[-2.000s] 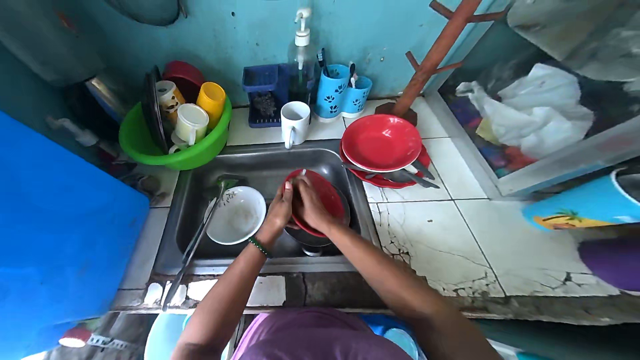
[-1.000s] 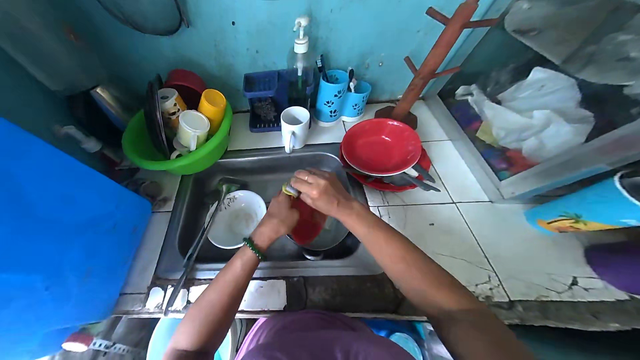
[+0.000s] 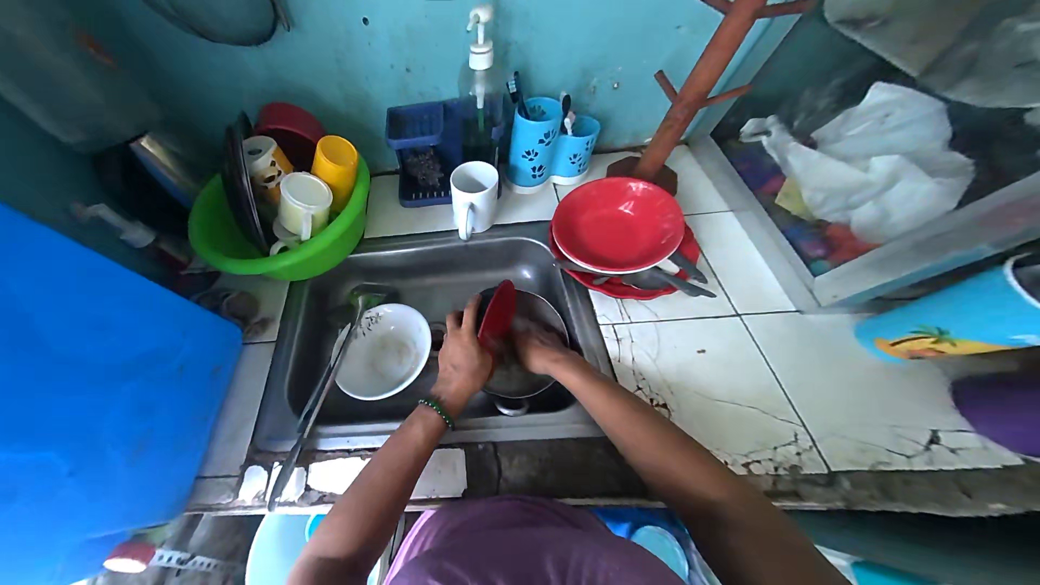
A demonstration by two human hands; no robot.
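Note:
My left hand (image 3: pixel 465 351), with a green bead bracelet at the wrist, grips a red bowl or dish (image 3: pixel 498 313) tilted on its edge. My right hand (image 3: pixel 536 345) is partly blurred and reaches into a round metal pan (image 3: pixel 520 380) in the sink, to the right of the red piece; its fingers are hard to make out. The pan seems to hold water. Left of my hands, a white bowl (image 3: pixel 383 352) lies in the metal sink (image 3: pixel 479 258), with a long-handled utensil (image 3: pixel 325 382) leaning across the sink's front edge beside it.
A green basin (image 3: pixel 313 258) of cups stands behind left. Behind the sink are a white mug (image 3: pixel 474 195), a blue caddy (image 3: pixel 423 154), a pump bottle (image 3: pixel 481 89) and blue toothbrush holders (image 3: pixel 534 142). Red plates (image 3: pixel 619 223) with cutlery sit right, near a wooden rack (image 3: pixel 691 89).
The red piece now stands tilted on edge in my left hand. My hands, together around it before, have moved apart, and my right hand is lower in the pan.

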